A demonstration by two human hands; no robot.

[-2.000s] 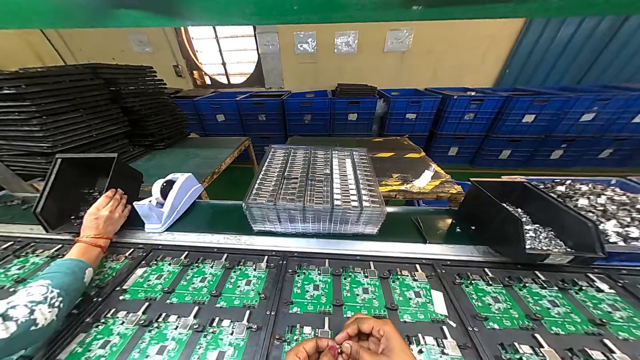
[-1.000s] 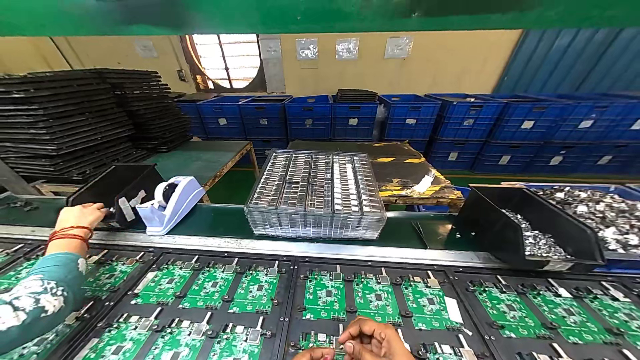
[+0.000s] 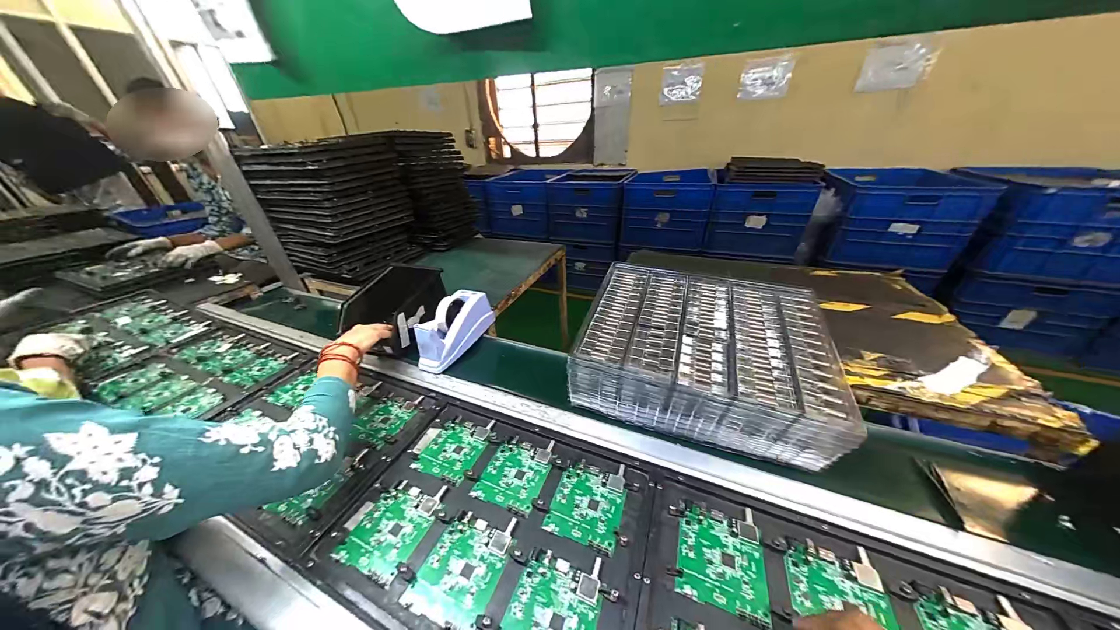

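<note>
Only a small part of one hand, seemingly my right hand [image 3: 840, 619], shows at the bottom edge, over a green circuit board [image 3: 836, 582]; its fingers are mostly cut off. My left hand is out of the frame. Several green circuit boards with metal connectors lie in black trays [image 3: 647, 542] along the line. Beyond the metal rail [image 3: 700, 464] stands a stack of clear plastic trays [image 3: 713, 367] filled with rows of small metal parts. A white tape dispenser [image 3: 455, 332] is to its left, beside a black bin [image 3: 394, 302].
A co-worker's hand [image 3: 360, 337] touches the black bin, the patterned sleeve [image 3: 289, 429] reaching across the trays at left. Another person's gloved hands [image 3: 188, 254] work farther off. Blue crates [image 3: 669, 210] and stacked black trays [image 3: 332, 206] stand behind; a worn table [image 3: 919, 324] is beyond the rail.
The view has swung left. Both my hands were together over the boards; now only part of one shows. The co-worker's black bin, tipped up two seconds ago, has come down.
</note>
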